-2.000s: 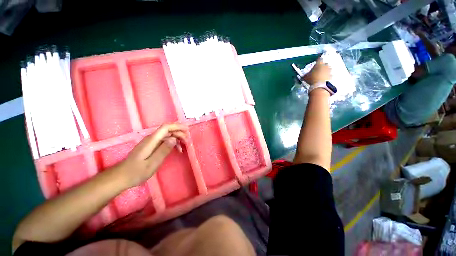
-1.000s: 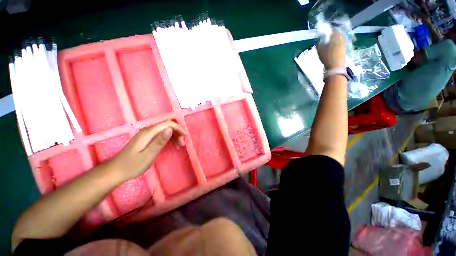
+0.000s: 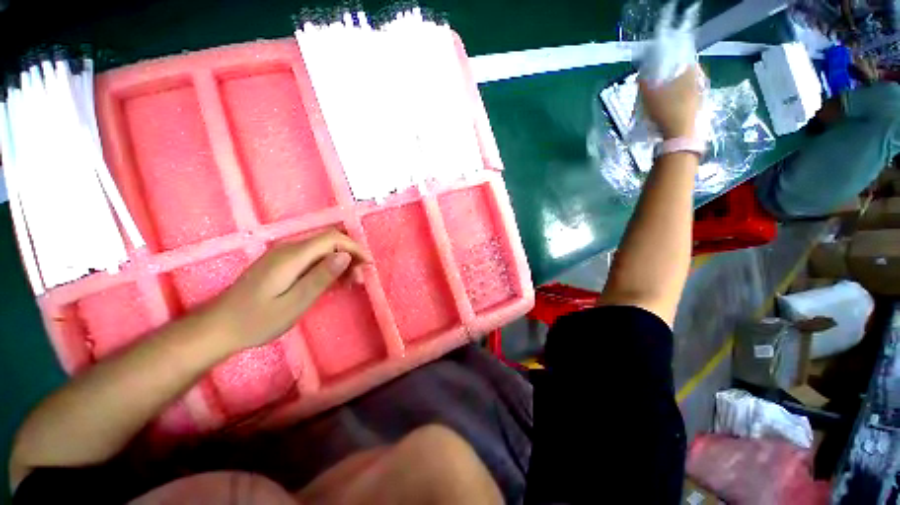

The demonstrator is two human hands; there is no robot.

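Observation:
The pink foam tray (image 3: pixel 350 225) lies on the green bench with white stick parts (image 3: pixel 395 108) filling its far right compartments and more sticks (image 3: pixel 61 178) at the far left. My left hand (image 3: pixel 301 276) rests over the tray's middle divider, fingers loosely curled, holding nothing visible. My right hand (image 3: pixel 673 104) reaches to the far right and is closed on a bunch of white sticks (image 3: pixel 673 44), blurred, pointing away. A crinkled clear plastic bag (image 3: pixel 730 148) with white sticks lies under and around my right hand.
A white box (image 3: pixel 787 89) stands beside the bag near the bench edge. A person's arm (image 3: pixel 834 163) in a green sleeve is at the right. Red stools (image 3: pixel 735 229) stand beside the bench. Cartons (image 3: pixel 873 256) and bagged goods (image 3: pixel 755 468) are on the floor.
My right hand has moved from lying on the white sticks at the bag to holding a bunch slightly raised. My left hand stays over the tray. The whole view has shifted slightly.

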